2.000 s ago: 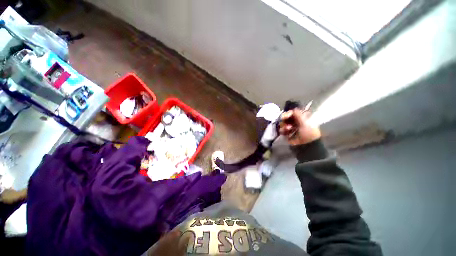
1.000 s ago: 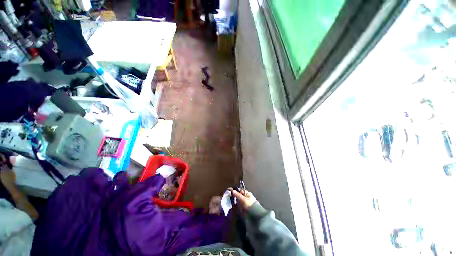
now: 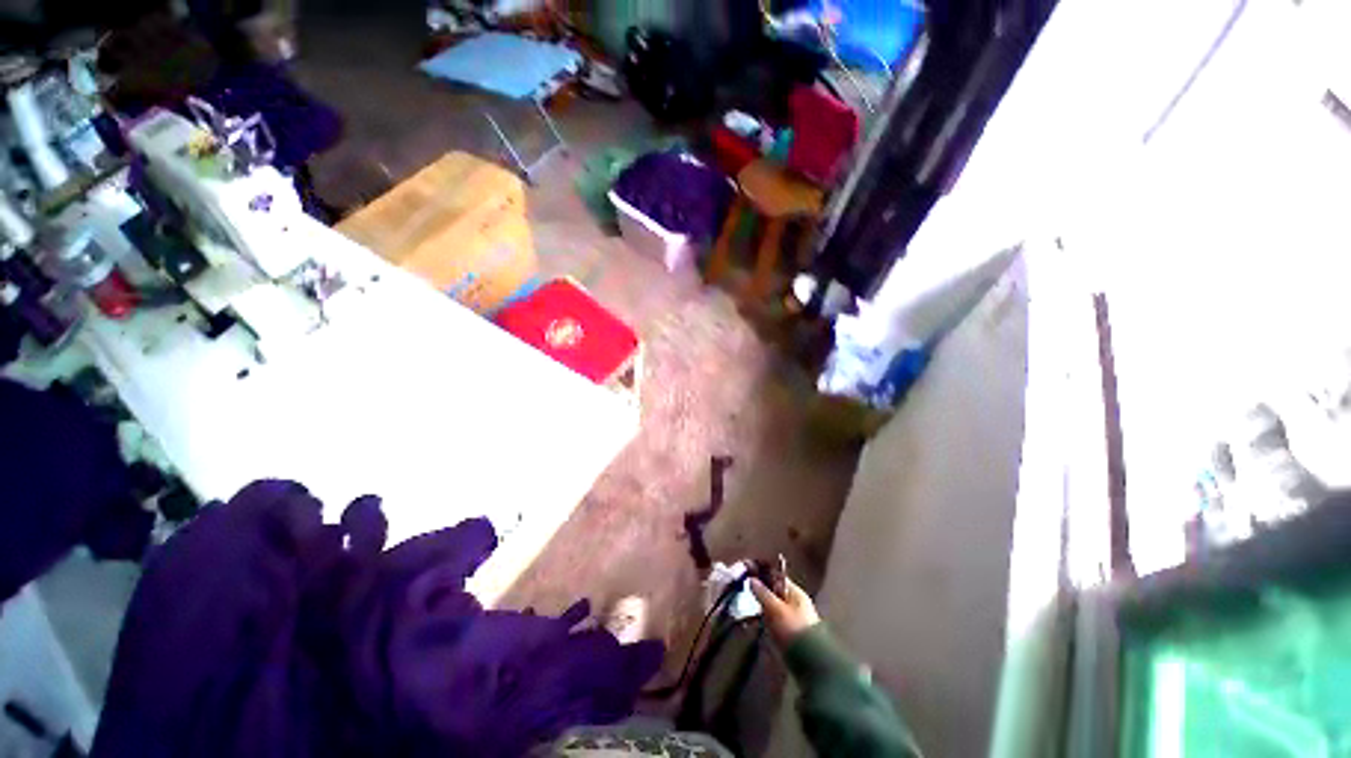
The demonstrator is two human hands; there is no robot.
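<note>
A big bundle of dark purple cloth point(image 3: 341, 637) fills the lower left, close to my body. My left hand is not visible; the cloth may hide it. My right hand point(image 3: 788, 610) is low, right of the bundle, with its dark sleeve below. It is closed on a small bunch of dark and white pieces point(image 3: 736, 589), with a thin upright tip showing above the fingers. Dark strips hang down from the bunch. The bunch is too blurred to name exactly.
A white table point(image 3: 445, 400) with a sewing machine point(image 3: 222, 185) stands at left. Beyond it are a cardboard box point(image 3: 445, 230), red lid point(image 3: 571, 329), tub of purple cloth point(image 3: 652, 234) and wooden stool point(image 3: 778, 193). A dark strip point(image 3: 708, 511) lies on the floor. A wall and window run along the right.
The view has moved along the aisle: the red bins have left the picture, and the white table, box and stool show nearer. The purple bundle and the bunch in my right hand have come along.
</note>
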